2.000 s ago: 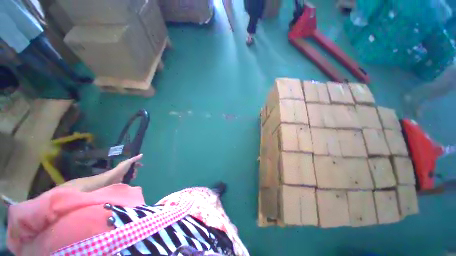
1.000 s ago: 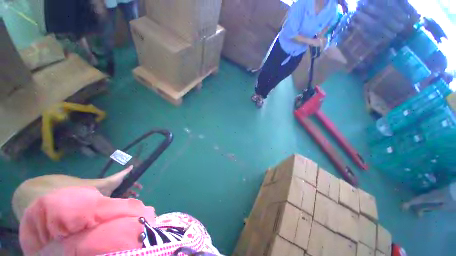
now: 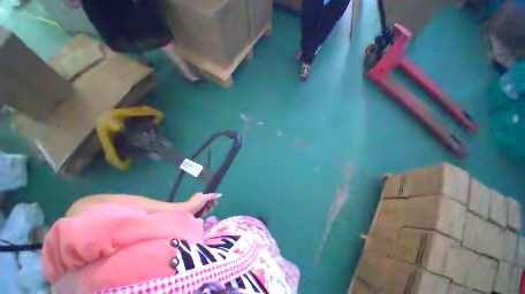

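Note:
My left hand (image 3: 201, 204) is closed on the near side of the black loop handle (image 3: 225, 158) of the hand pallet truck. The dark bar with a white label runs back to the truck's yellow body (image 3: 112, 135) at left. Flattened cardboard (image 3: 86, 109) lies over the truck, and a brown carton (image 3: 29, 74) sits on it at the far left. The pallet under the cardboard is mostly hidden. My right hand is out of the picture.
A stack of small cartons (image 3: 437, 235) stands at lower right. A red pallet truck (image 3: 417, 95) is at upper right, beside a person's dark-trousered legs (image 3: 316, 31). Large cartons (image 3: 221, 34) stand on a wooden pallet at the top. Another person's dark clothing (image 3: 129, 23) is behind the load.
The view has swung left and tilted down. The handle and yellow truck show further right. The person by the red truck is now cut off above the legs. My left hand keeps its grip.

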